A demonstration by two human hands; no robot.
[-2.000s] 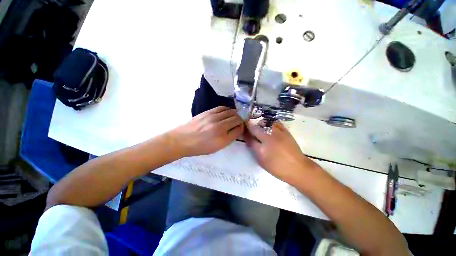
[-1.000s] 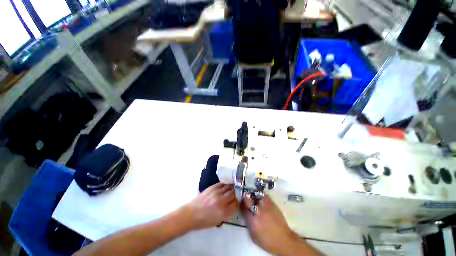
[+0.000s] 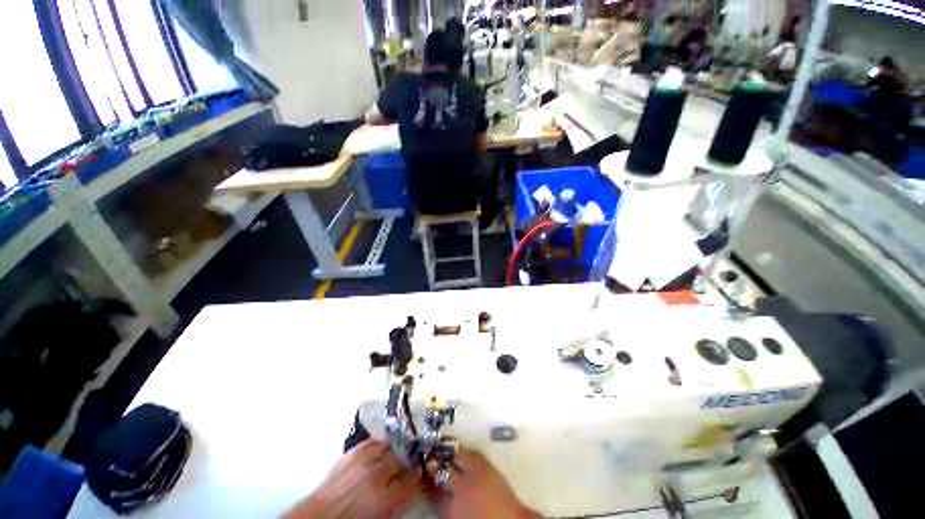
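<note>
A black workpiece (image 3: pixel 356 430) shows as a small dark piece behind my left hand, beside the machine head; the rest is hidden. My left hand (image 3: pixel 367 483) is at the needle area, its fingertips against the work and partly covered by the bright metal guard (image 3: pixel 396 414). My right hand (image 3: pixel 481 489) is close on the other side, its fingertips hidden behind the thread tension assembly (image 3: pixel 436 446). Both hands are cut off by the bottom edge. What the fingertips hold cannot be seen clearly.
A rounded black stack (image 3: pixel 138 456) lies left on the white table (image 3: pixel 243 350). Dark snips (image 3: pixel 671 499) lie at the lower right. Black thread cones (image 3: pixel 657 130) stand behind the machine. A person (image 3: pixel 438 122) sits at another table ahead, near a blue bin (image 3: pixel 598 188).
The view has tilted up and shifted right, so the floor, a seated person and the cones now show. Both hands stay at the needle area. Less of the black workpiece shows.
</note>
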